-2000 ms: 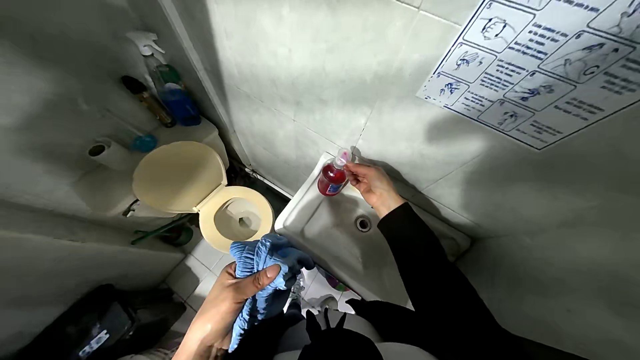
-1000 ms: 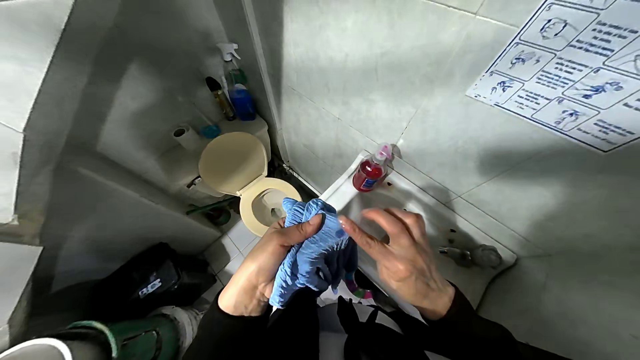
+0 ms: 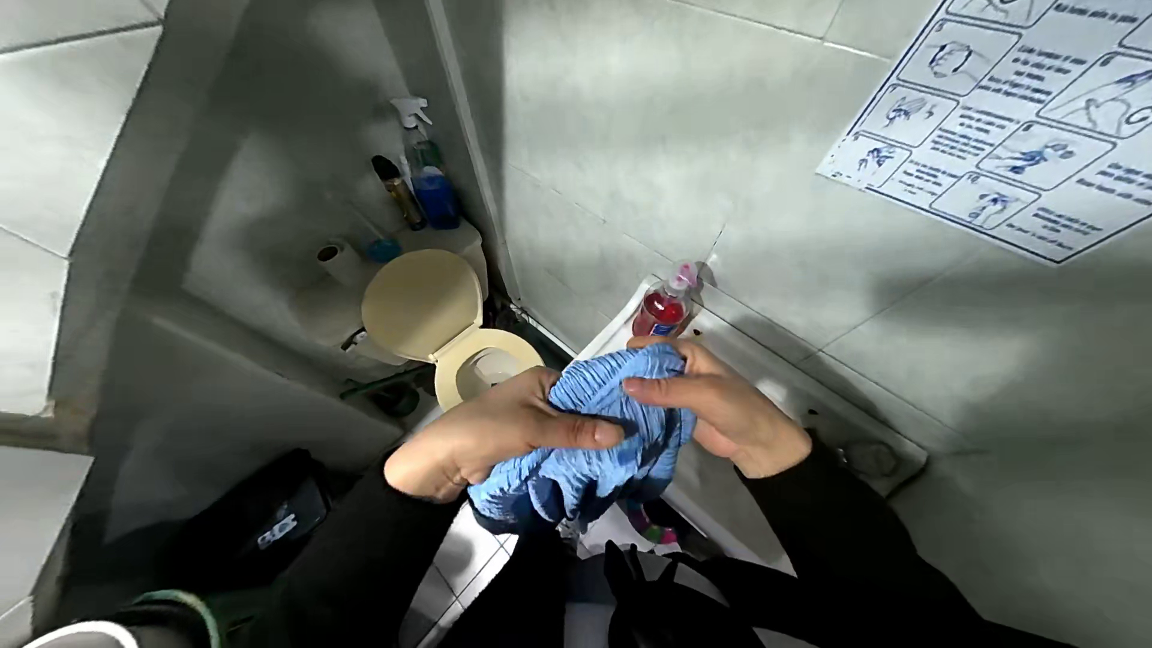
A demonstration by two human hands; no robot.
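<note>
A bunched blue cloth [image 3: 598, 450] is gripped between both hands in front of my body. My left hand [image 3: 504, 432] holds its left side, thumb lying across the folds. At its upper right, my right hand [image 3: 729, 405] pinches the fabric between thumb and fingers. Just behind that hand, a clear bottle of red liquid [image 3: 661, 310] with a pink-tinted top stands on the back corner of the white sink [image 3: 747, 504]. The cloth and my hands hide part of the sink.
Left of the sink is a toilet with a raised cream lid [image 3: 423, 301]. A spray bottle with blue liquid [image 3: 436, 193], a dark-capped container [image 3: 399, 193] and a paper roll [image 3: 340, 263] are behind it. A black bin [image 3: 261, 513] stands lower left. An illustrated sign [image 3: 1008, 135] hangs upper right.
My right hand held the red bottle at the sink two seconds ago. It let go, came over to the cloth, and now grips it along with my left hand. The view has shifted left.
</note>
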